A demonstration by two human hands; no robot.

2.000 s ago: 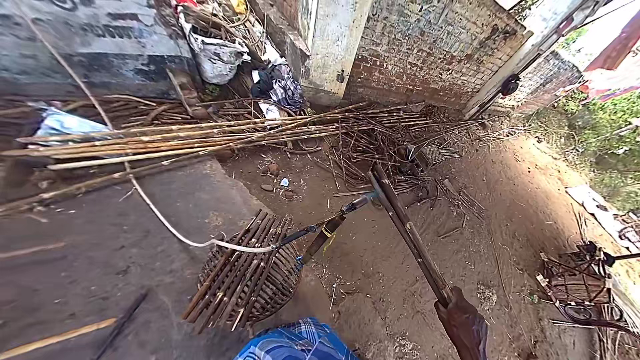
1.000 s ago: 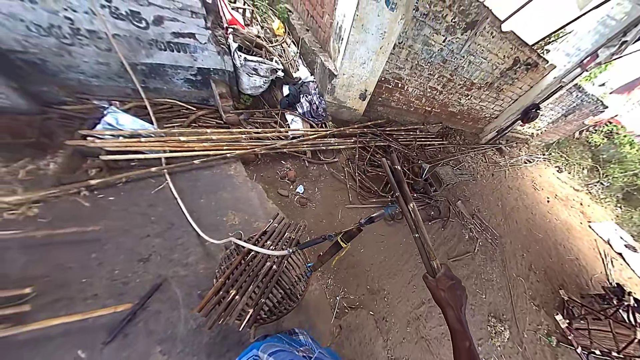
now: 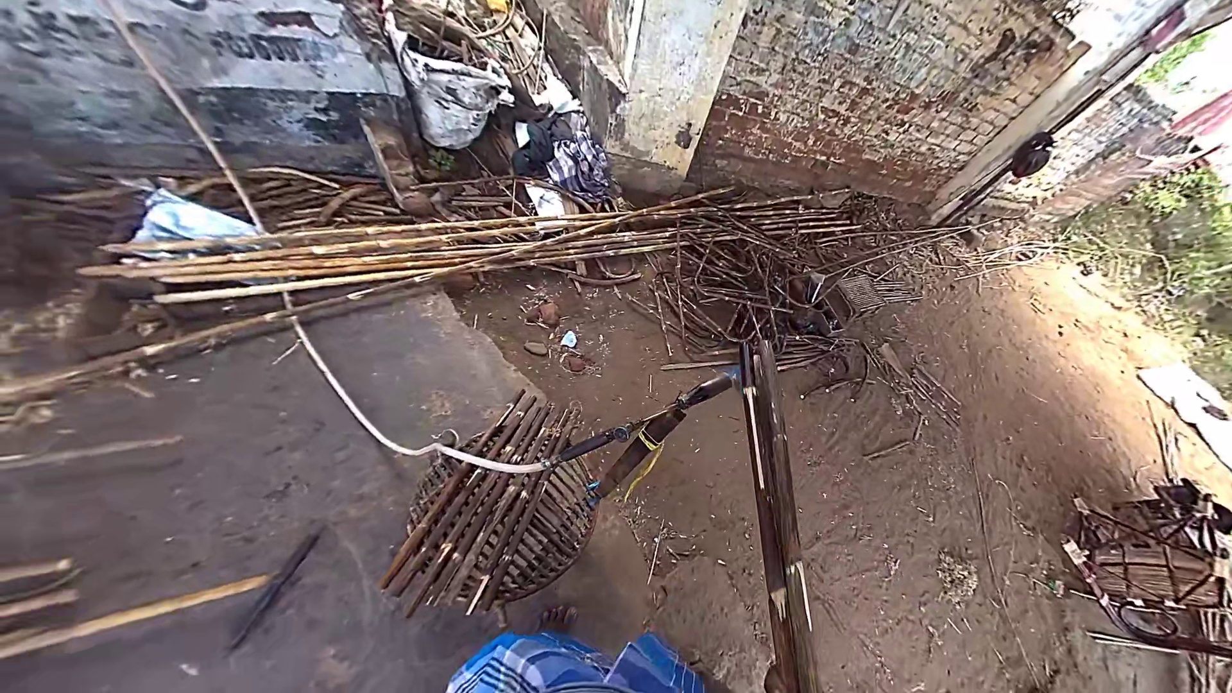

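Note:
Only a sliver of my right hand shows at the bottom edge, against the lower end of a few dark cane poles. The poles run nearly straight up the view. Near their far end, a gas torch's nozzle points at them with a small blue glow at its mouth. A wooden piece with a yellow tie supports the torch, and a pale hose feeds it. Left of it, short dark sticks lie on a round woven cane stool or basket. My left hand is out of view.
Long pale canes stretch across the back, beside a heap of thin bent canes. A brick wall and a white sack stand behind. A cane frame lies at far right. Blue checked cloth covers my lap.
The cane poles have swung from a slant to nearly upright in the view, with their far end now by the torch nozzle. My right hand has moved down to the bottom edge.

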